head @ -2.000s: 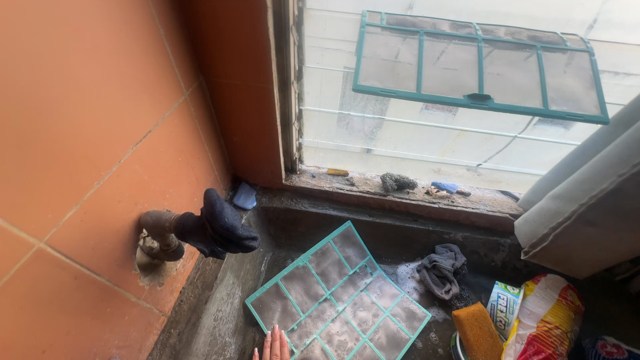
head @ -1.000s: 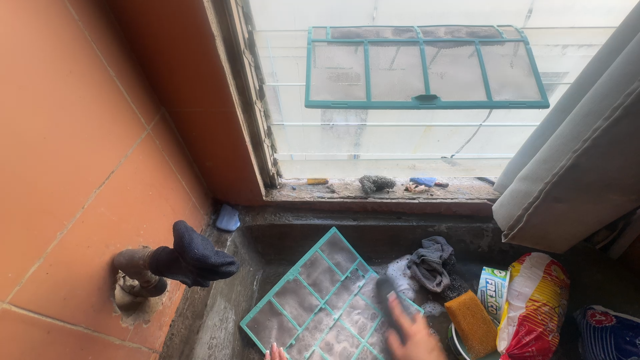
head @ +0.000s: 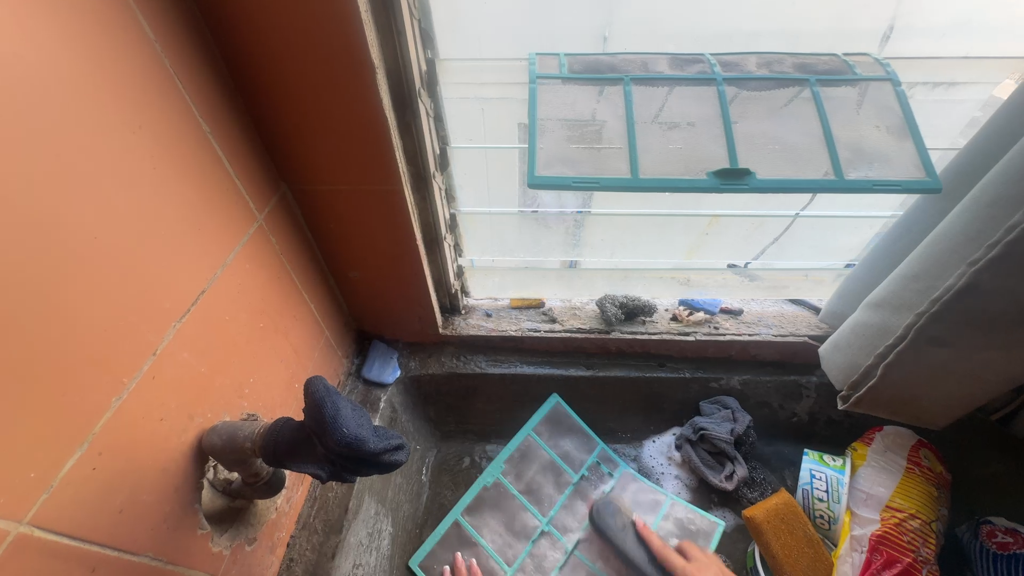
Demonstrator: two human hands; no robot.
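A mesh filter with a green plastic frame (head: 534, 512) lies aslant in a dark sink basin, with whitish suds on its mesh. My left hand (head: 462, 566) shows only its fingertips, resting at the filter's lower edge. At the bottom of the view my right hand (head: 680, 556) is closed on a dark brush (head: 620, 532), which lies against the mesh; its bristles are hidden. A second green-framed filter (head: 732, 128) stands against the louvred glass window. Beyond the filter's upper right side, a wet grey cloth (head: 714, 444) sits among foam (head: 664, 464).
A pipe (head: 236, 448) wrapped in dark cloth (head: 340, 436) juts from the orange tiled wall. An orange sponge (head: 788, 532), a carton (head: 822, 492) and a plastic bag (head: 892, 496) crowd the right. Steel wool (head: 626, 308) lies on the sill; a blue piece (head: 380, 362) sits in the corner.
My right hand, out of view two seconds ago, came in with the brush one second ago and is now lower on the filter. The view has shifted.
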